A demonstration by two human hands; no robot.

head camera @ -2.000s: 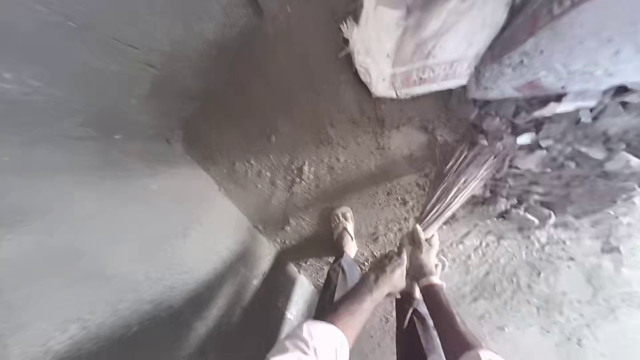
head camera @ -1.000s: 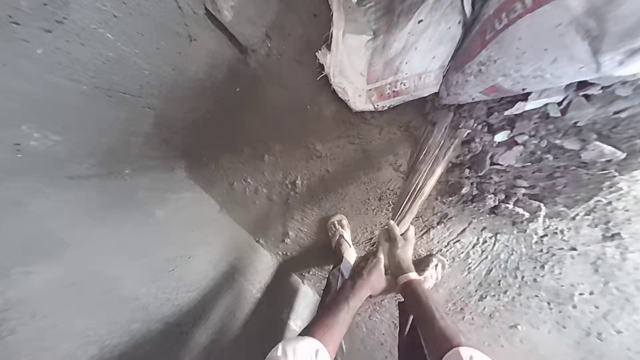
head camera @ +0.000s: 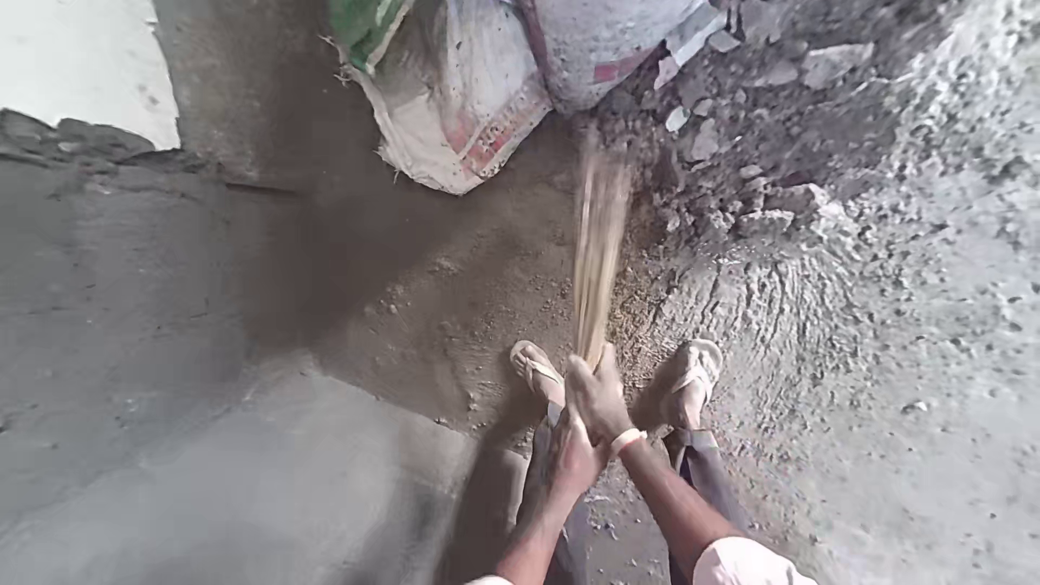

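Observation:
A stick broom (head camera: 600, 252), its far end blurred, points away from me over the dusty floor. Both of my hands grip its near end between my feet. My left hand (head camera: 575, 447) is closed on the handle, partly behind the other. My right hand (head camera: 600, 398), with a pale band at the wrist, is closed on the handle just beside and over it. The bristle tips reach the edge of a heap of rubble and dirt (head camera: 731, 171), close to the woven sacks.
Filled woven sacks, a pale one (head camera: 455, 106) and another (head camera: 601, 49), stand ahead. My sandalled feet (head camera: 536, 366) are apart on either side of the broom. A wall (head camera: 106, 284) rises at the left, and loose grit (head camera: 780, 325) covers floor at the right.
The broom has swung left, from slanting over the rubble at the right to pointing nearly straight ahead. Both hands have stayed closed on it. The view has shifted.

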